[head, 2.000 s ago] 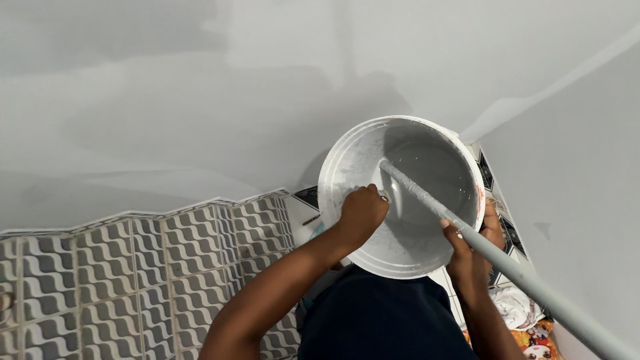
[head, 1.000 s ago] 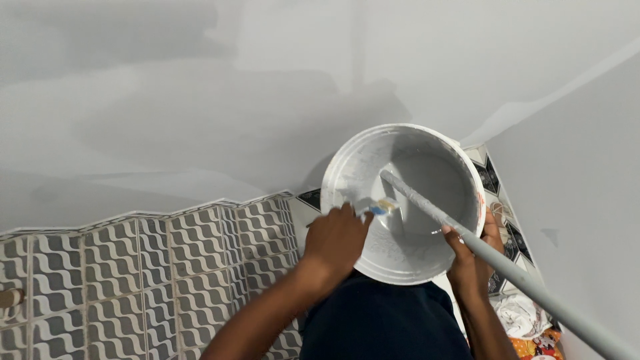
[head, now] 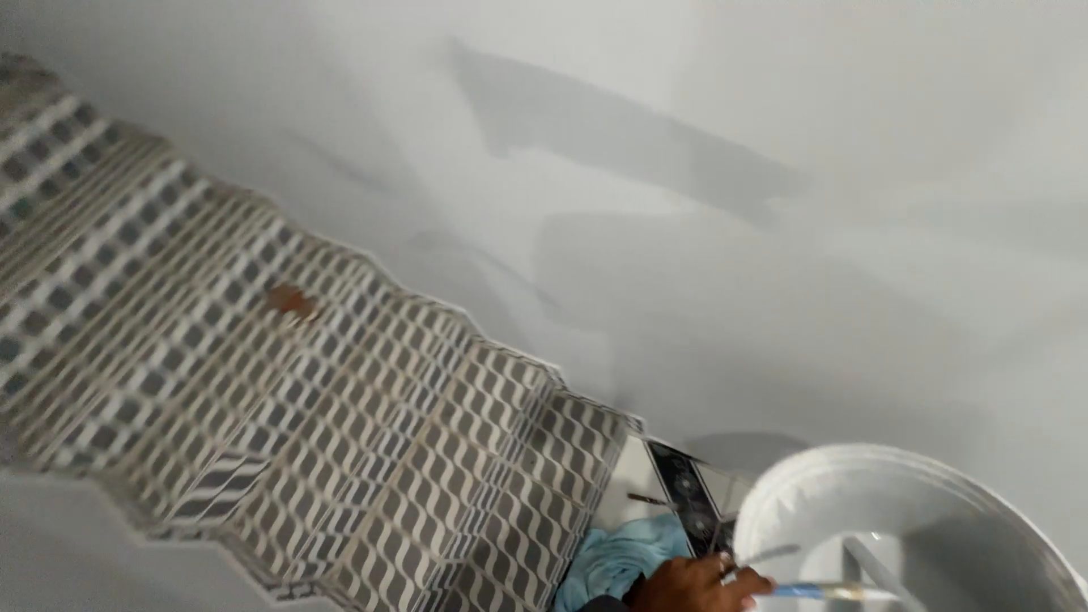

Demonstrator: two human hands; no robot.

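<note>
At the bottom of the head view, my left hand (head: 697, 585) grips a paintbrush (head: 820, 590) with a blue handle, held over the near left side of a white plastic bucket (head: 850, 459). Grey-white paint coats the bucket's inner wall. A pale pole (head: 880, 571) slants into the bucket, its upper part cut off by the frame's lower edge. A light blue cloth (head: 625, 548) lies on the floor just left of my hand. My right hand is out of the frame.
Patterned tiled stairs (head: 493, 416) run down from the upper left toward the bucket. A blurred brown object (head: 291, 302) rests on one step. The wall (head: 612, 127) bears darker grey patches. A small dark stick (head: 648, 498) lies on the floor tiles near the cloth.
The view has swung left and up the stairs, putting the bucket at the lower right. The paintbrush, inside the bucket's outline before, is still in my left hand. My right hand has left the view.
</note>
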